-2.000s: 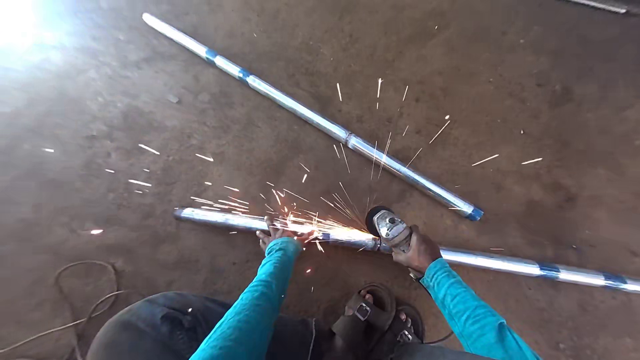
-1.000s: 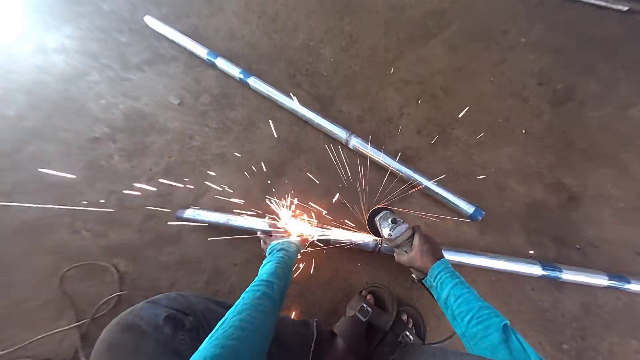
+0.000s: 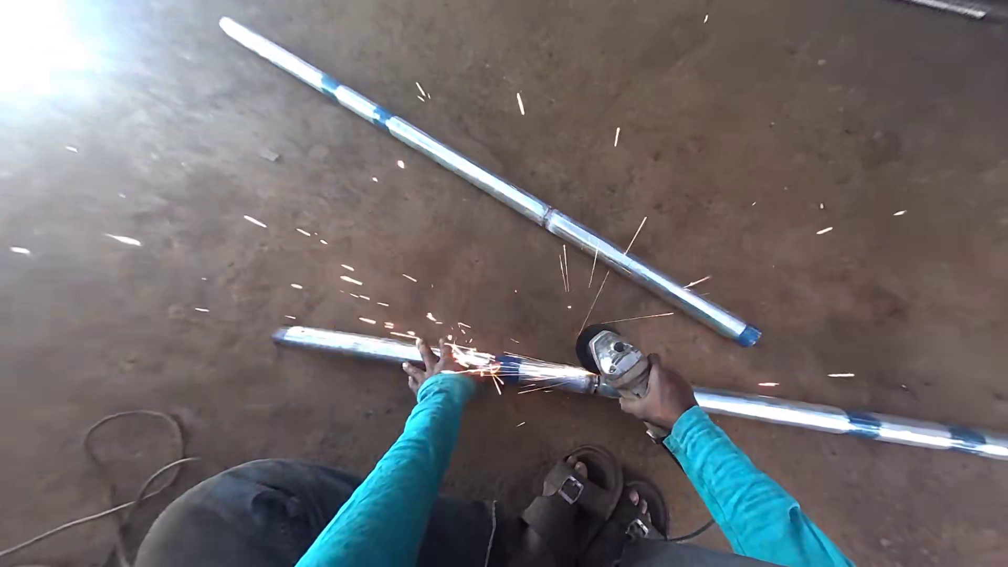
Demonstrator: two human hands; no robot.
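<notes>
My right hand [image 3: 660, 394] is closed around an angle grinder [image 3: 618, 358], its dark disc at a joint on the near metal pipe [image 3: 772, 408]. That shiny pipe, banded in blue, lies across the floor and runs out of view at the right. Sparks stream left from the disc along the pipe and over my left hand [image 3: 433, 364]. The left hand rests on the pipe left of a blue band, fingers spread over it; sparks partly hide its grip. A second metal pipe [image 3: 472, 172], with blue bands and a ridged joint, lies slantwise beyond.
A thin cable [image 3: 146, 496] loops over the brown floor at lower left. My sandalled feet [image 3: 583, 492] are just below the near pipe. Part of another metal piece [image 3: 949, 8] shows at the top right. Bright glare fills the upper left corner.
The spray of sparks is thinner than one second ago. Both hands, the grinder and the pipes keep nearly the same places.
</notes>
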